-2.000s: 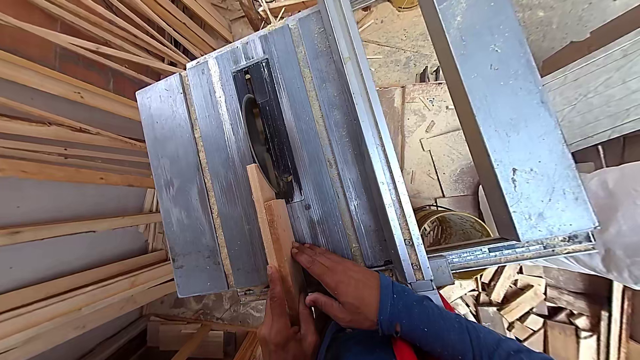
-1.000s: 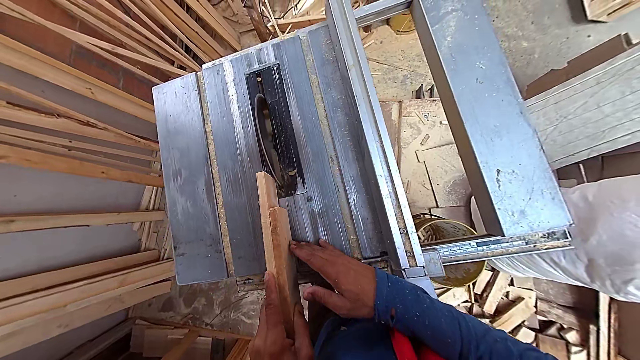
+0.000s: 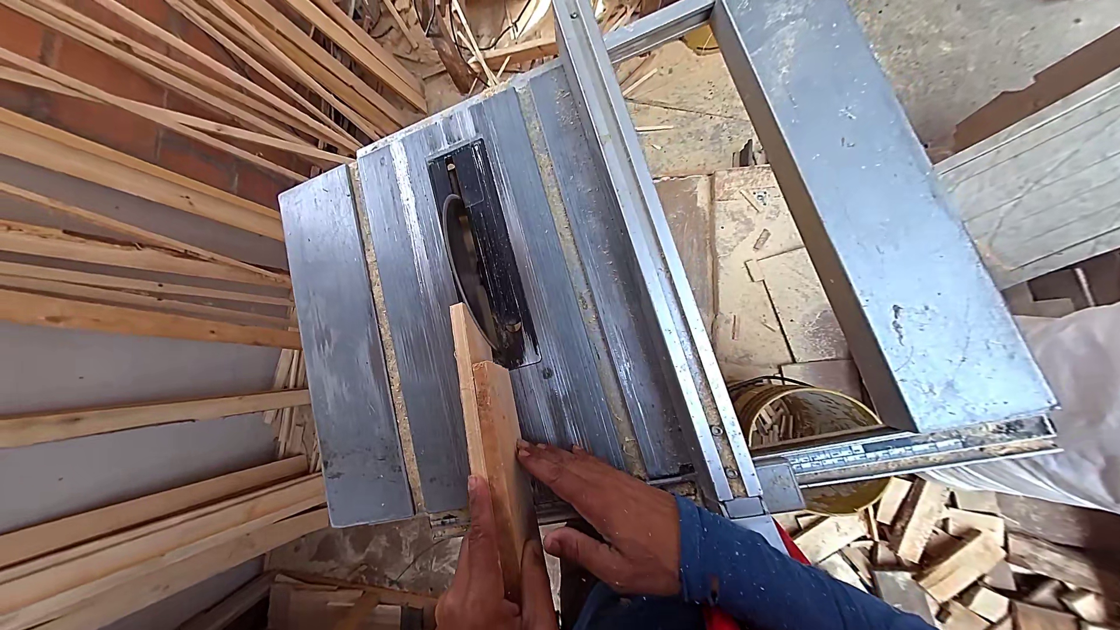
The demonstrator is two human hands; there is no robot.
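Two wooden pieces lie side by side on the table saw's metal top (image 3: 569, 385): a thin strip (image 3: 466, 376) on the left and a thicker wooden block (image 3: 503, 455) on the right. The strip's far end is beside the near part of the circular saw blade (image 3: 468, 262), which stands in a black insert (image 3: 494, 245). My left hand (image 3: 494, 569) grips the near end of the pieces, fingers on both sides. My right hand (image 3: 612, 516) lies flatter on the table edge, its fingertips against the block's right side and its thumb apart.
A metal rip fence (image 3: 652, 254) runs along the right of the saw top, with a wide metal extension (image 3: 892, 210) beyond it. Long wooden strips (image 3: 149, 324) lean at the left. A bucket (image 3: 805, 420) and wood offcuts (image 3: 954, 551) are at the lower right.
The wooden pieces and both hands keep nearly the same place near the blade. Compared with two seconds ago, the pieces lie slightly farther back from the blade.
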